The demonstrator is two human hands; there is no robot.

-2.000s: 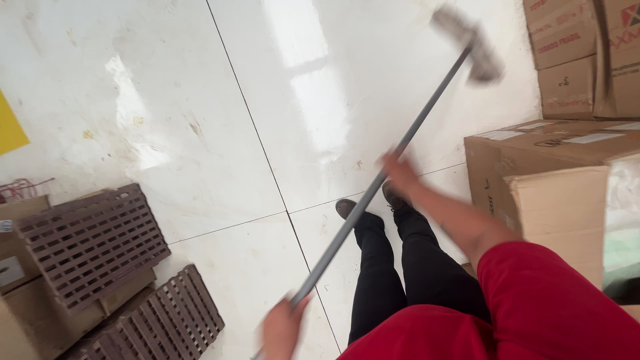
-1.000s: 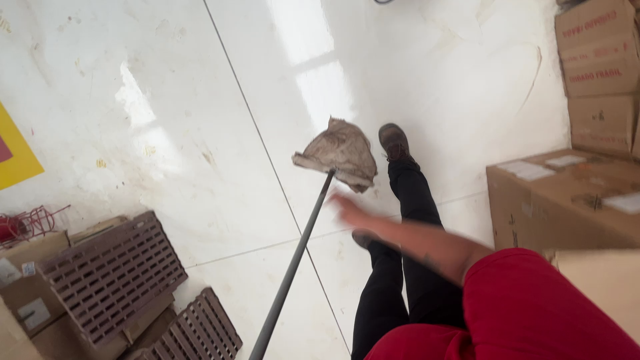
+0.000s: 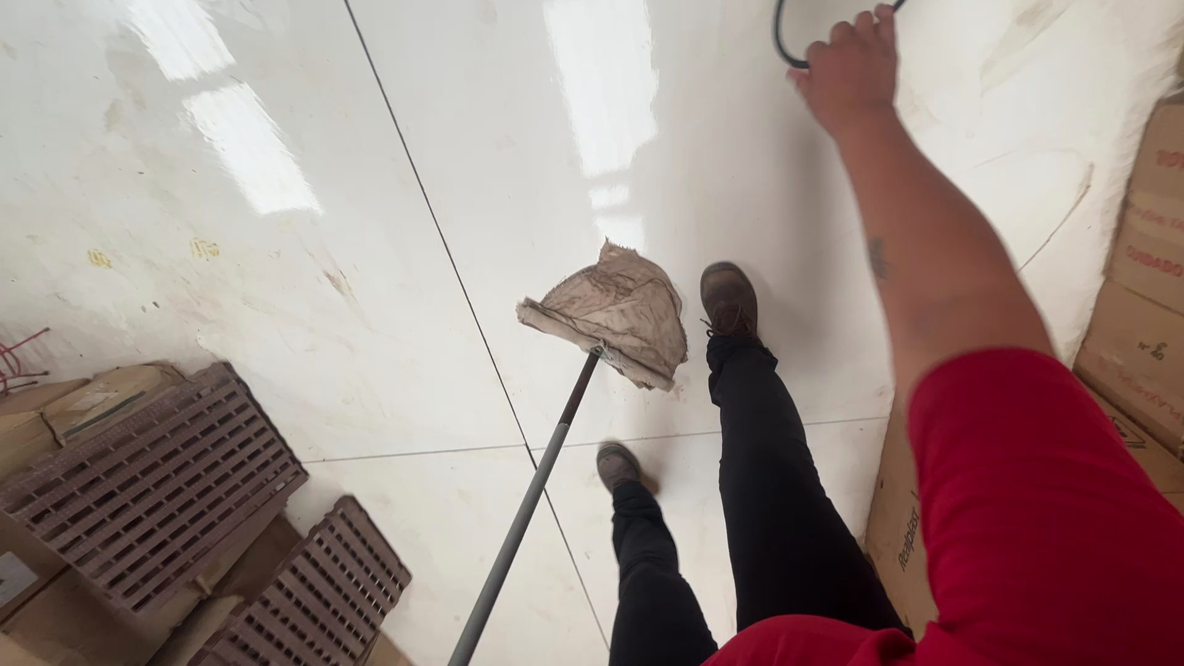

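My right hand (image 3: 856, 74) is stretched out at the top right, its fingers closed on a thin black curved handle (image 3: 786, 37) whose lower end the frame cuts off. A grey mop pole (image 3: 523, 527) slants down and out of the bottom edge. At its upper end a crumpled, stained beige floor cloth (image 3: 615, 310) is wrapped around the head and lies on the white floor, left of my brown shoe (image 3: 729, 298). My left hand is out of the frame, so what it touches is hidden.
Brown slatted plastic panels (image 3: 162, 481) lean on cardboard boxes (image 3: 69, 601) at the lower left. Thin red wire (image 3: 17, 361) shows at the left edge. More cardboard boxes (image 3: 1142, 342) stand at the right. The white floor (image 3: 416, 388) has stains and dark joint lines.
The cloth-wrapped mop head has come down from the upper right to beside my feet. My right hand has left the pole and moved out to the top right, where it has taken hold of the black handle.
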